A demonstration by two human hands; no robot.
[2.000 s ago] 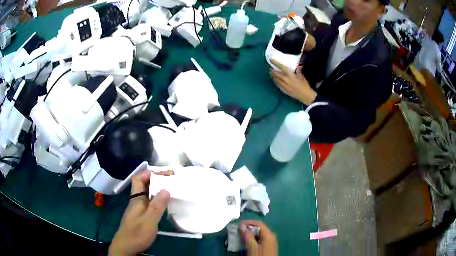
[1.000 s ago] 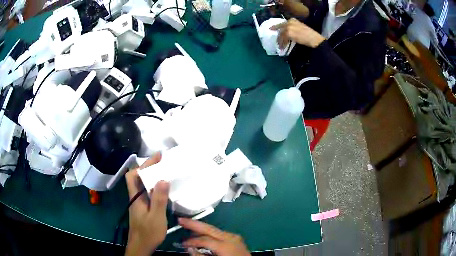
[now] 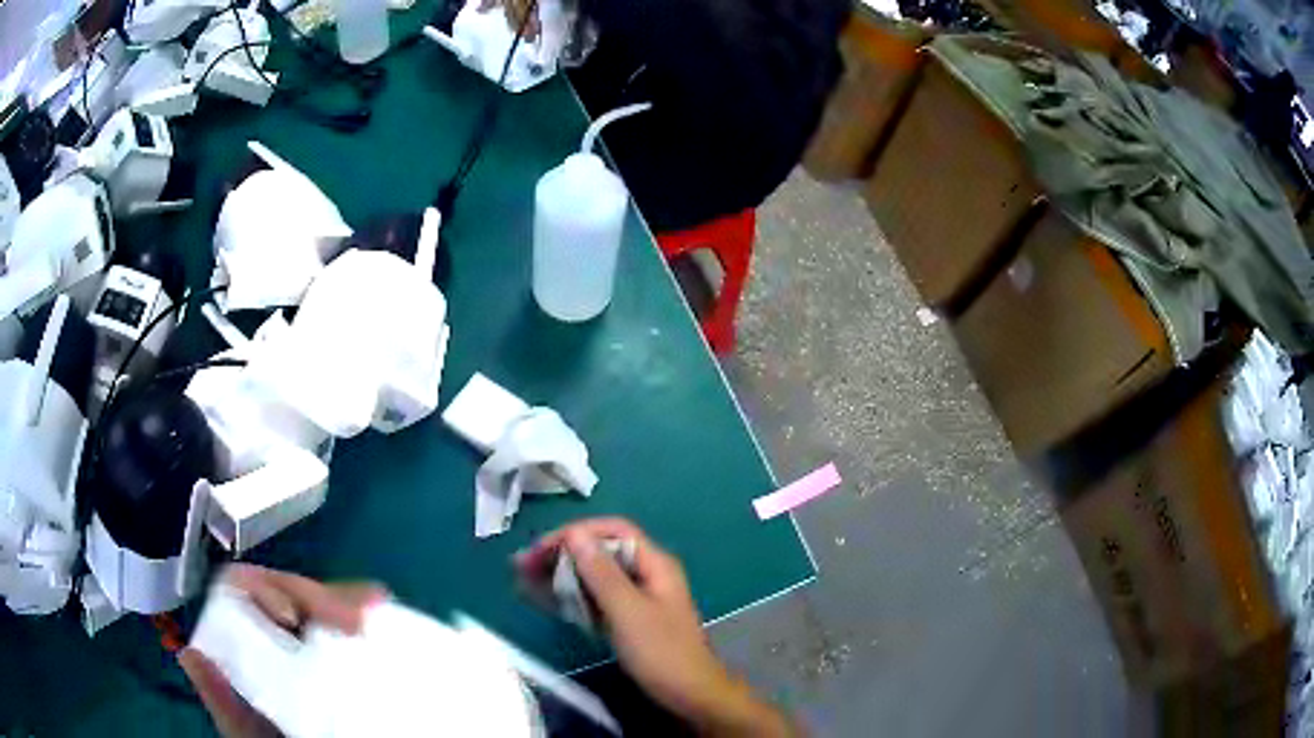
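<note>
My left hand (image 3: 267,634) holds a white security camera (image 3: 396,678) by its boxy bracket end at the bottom left. The camera is blurred and cut off by the lower edge, with a flat white antenna (image 3: 541,670) along its right side. My right hand (image 3: 634,606) is to the right of the camera, apart from it, with a small grey-white cloth (image 3: 584,577) pinched in the fingers. A crumpled white cloth (image 3: 533,459) lies beside a small white block (image 3: 484,411) just beyond my right hand.
Several white cameras (image 3: 346,339) are piled at left on the green table (image 3: 432,541). A wash bottle (image 3: 578,238) stands near the right edge. A pink strip (image 3: 797,492) is at that edge. A coworker in dark clothing (image 3: 706,101), a red stool (image 3: 728,274) and cardboard boxes (image 3: 1038,317) are beyond.
The view has swung right. The held camera has moved away from the cameras behind it, towards the bottom edge. My right hand has moved from below the camera to its right side.
</note>
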